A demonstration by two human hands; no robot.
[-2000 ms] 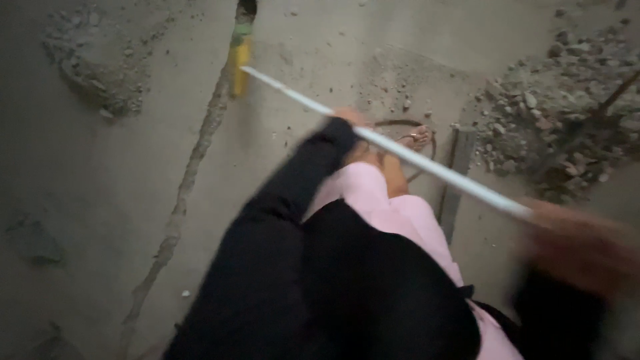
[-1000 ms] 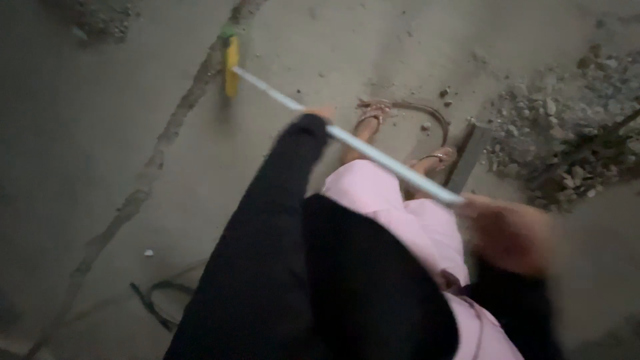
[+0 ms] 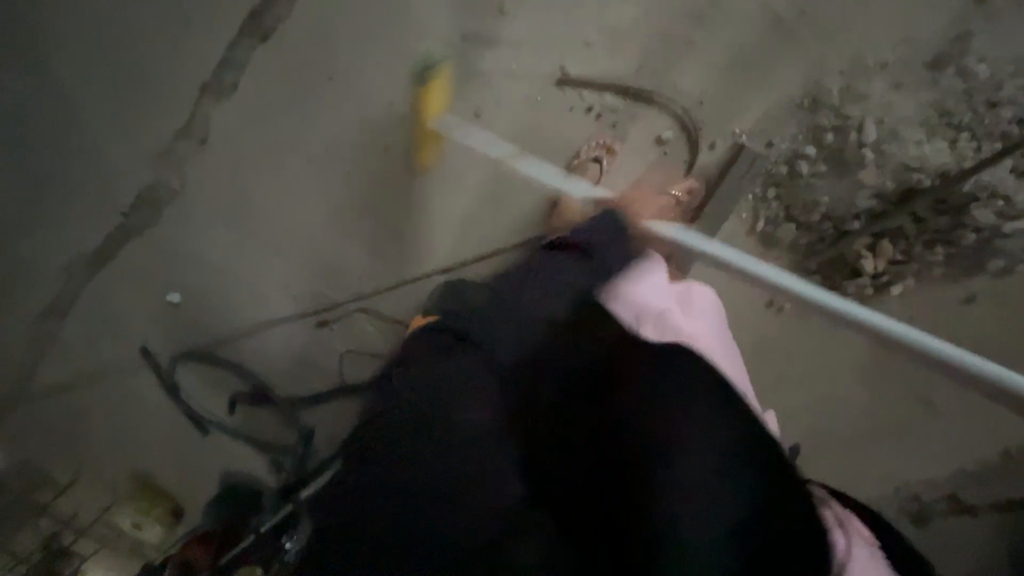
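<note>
A broom or brush with a yellow head [image 3: 433, 116] and a long white pole [image 3: 800, 298] slants across the view. The blurred head is over the concrete floor at upper middle, left of my sandalled feet [image 3: 596, 160]. My left hand [image 3: 640, 210], at the end of a dark sleeve, is closed around the middle of the pole. Toward the right edge the pole runs out of view, and my right hand is not seen. Whether bristles touch the floor is too blurred to tell.
A heap of gravel and rubble [image 3: 888, 192] lies at the right, beside a flat metal or wooden strip [image 3: 724, 188]. A curved rod or hose [image 3: 648, 96] rests above my feet. Dark tangled hose [image 3: 232, 384] lies lower left, and a rough crack [image 3: 172, 168] crosses the floor.
The yellow head has come away from the floor crack, closer to my feet. My left hand has moved along with the pole, and my right hand has left the view.
</note>
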